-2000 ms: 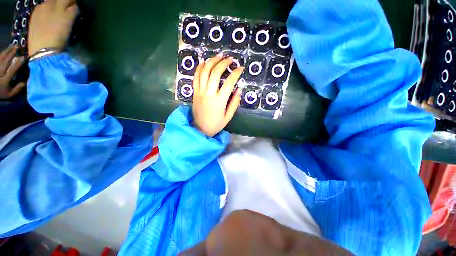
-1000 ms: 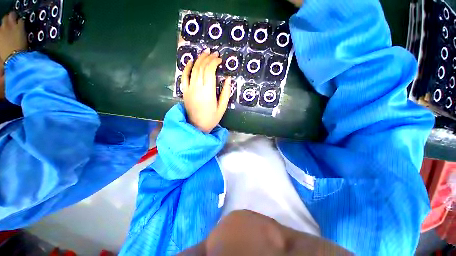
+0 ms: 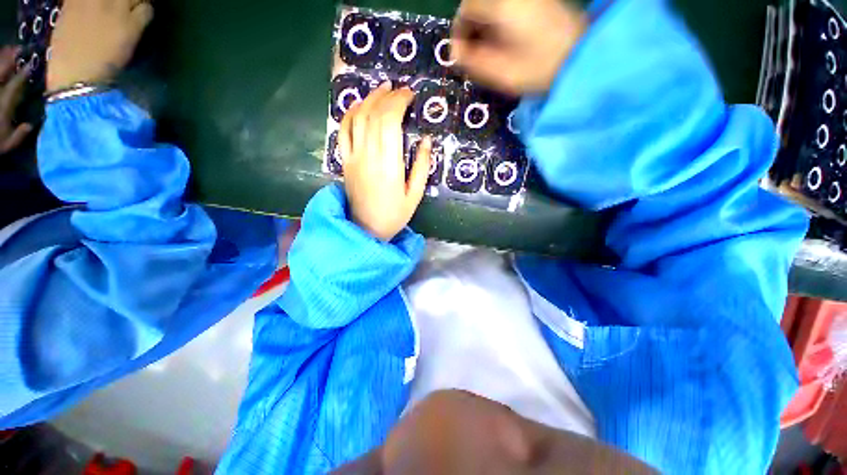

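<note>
A sheet of black parts with white rings [image 3: 469,139] lies flat on the dark green bench mat in front of me, with shiny clear film glare between its cells. My left hand [image 3: 379,158] rests flat on the sheet's lower left cells, palm down, fingers slightly apart, gripping nothing. My right hand [image 3: 515,44] is over the sheet's upper right part and covers several cells. It is blurred, with its fingers bent toward the left. Something dark shows at its fingertips, but I cannot tell whether it holds a tool.
A stack of ringed sheets [image 3: 825,130] lies at the far right of the green mat [image 3: 241,111]. At the left, a neighbouring worker's hand [image 3: 93,42] is over another ringed sheet [image 3: 35,37]. A red stool [image 3: 808,371] stands at the lower right.
My right hand has come into view from beyond the top edge and is now over the sheet. My left hand has moved slightly left on the sheet. The neighbour's hand has shifted.
</note>
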